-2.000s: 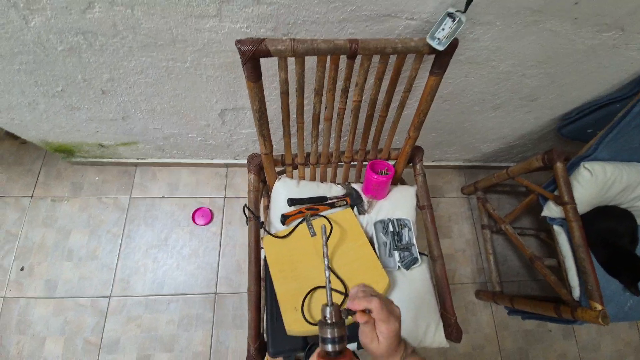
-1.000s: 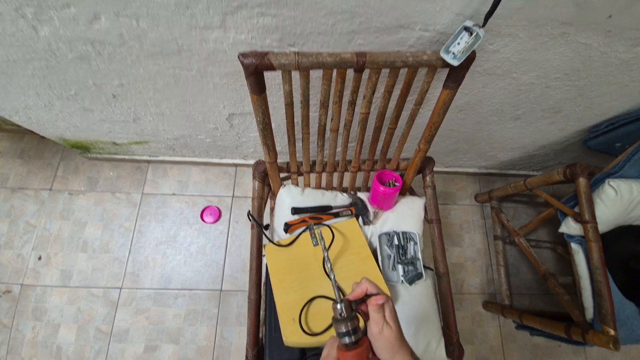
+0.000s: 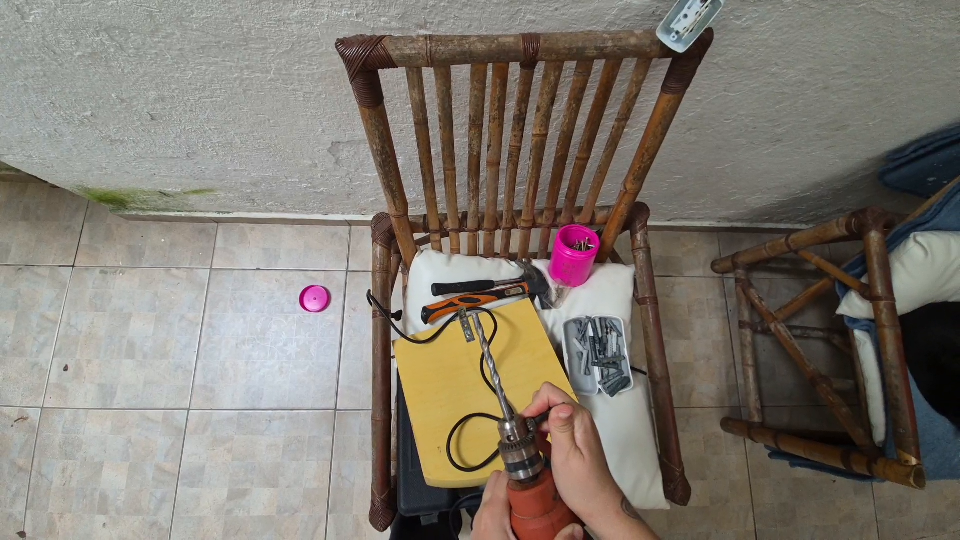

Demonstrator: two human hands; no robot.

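An orange power drill (image 3: 536,504) with a long masonry bit (image 3: 491,364) points away from me over a yellow board (image 3: 442,390). My left hand (image 3: 493,510) grips the drill body from the left, partly cut off by the frame's bottom edge. On the right of the metal chuck (image 3: 519,448), my right hand (image 3: 574,450) pinches a small dark piece, seemingly the chuck key. A black cord (image 3: 450,444) loops across the board, and a small metal strip (image 3: 466,327) lies at the board's far end.
The board rests on a bamboo chair (image 3: 655,375) with a white cushion (image 3: 626,442). A hammer (image 3: 480,286), an orange-handled tool (image 3: 472,301), a pink jar of screws (image 3: 574,259) and a tray of wall plugs (image 3: 598,352) lie there. A pink lid (image 3: 315,298) is on the floor; another chair (image 3: 817,337) stands right.
My left hand shows more fully at the drill body than two seconds ago. My right hand remains by the chuck.
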